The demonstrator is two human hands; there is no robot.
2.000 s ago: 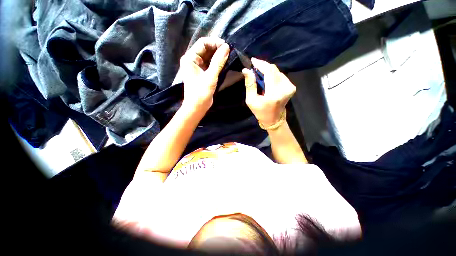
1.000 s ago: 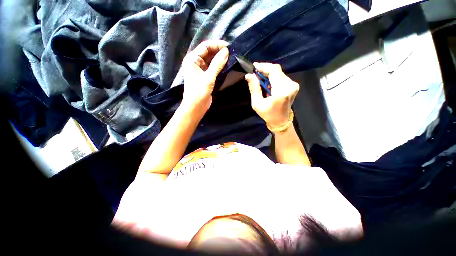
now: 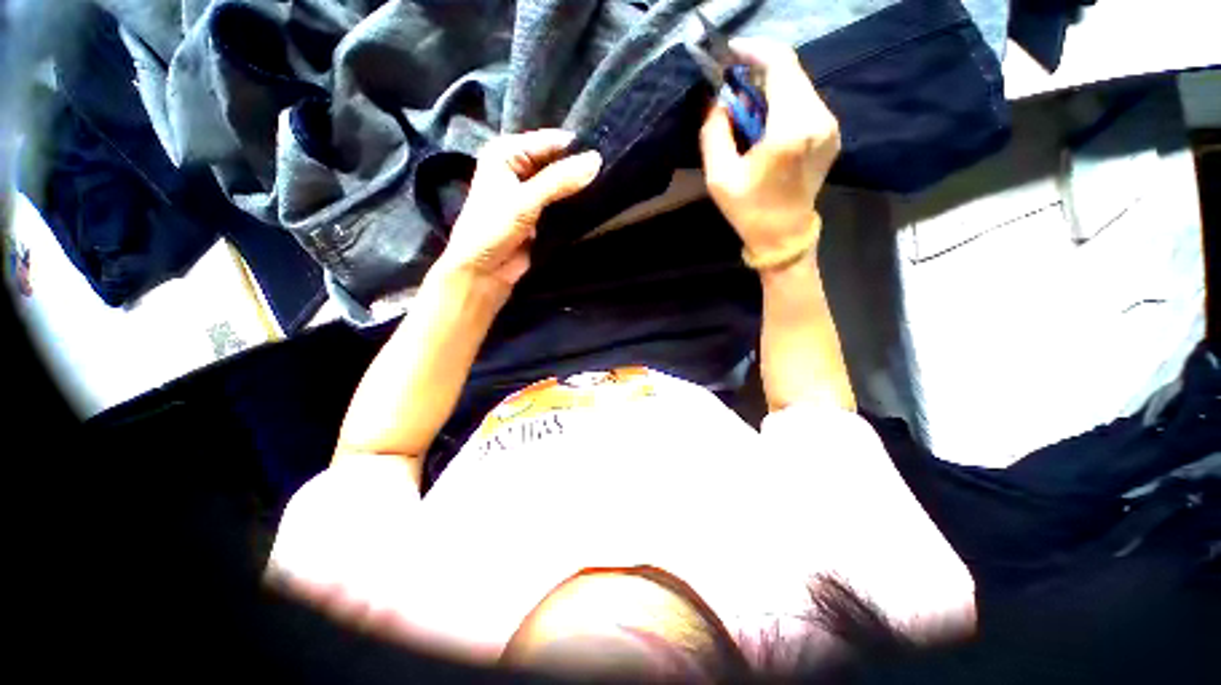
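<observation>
A large denim garment (image 3: 455,67) lies in folds across the table, with mottled grey-blue wrong side at left and dark navy face at right. My left hand (image 3: 516,201) pinches its dark stitched edge between thumb and fingers near the table's near side. My right hand (image 3: 774,154) holds thread snips (image 3: 737,96) with a blue handle, above the dark cloth to the right of my left hand. The silvery blades point up and left, over the grey and dark cloth. Thread ends are too small to see.
A white panel with dark line marks (image 3: 1058,268) is at the right, with dark cloth (image 3: 1098,515) below it. A pale printed sheet or carton (image 3: 201,315) lies at the left beside dark cloth (image 3: 127,228). Dark cloth (image 3: 603,321) covers the lap area.
My right hand with the snips has moved up and right, away from my left hand. My left hand has shifted slightly down and left along the edge. The view has shifted a little.
</observation>
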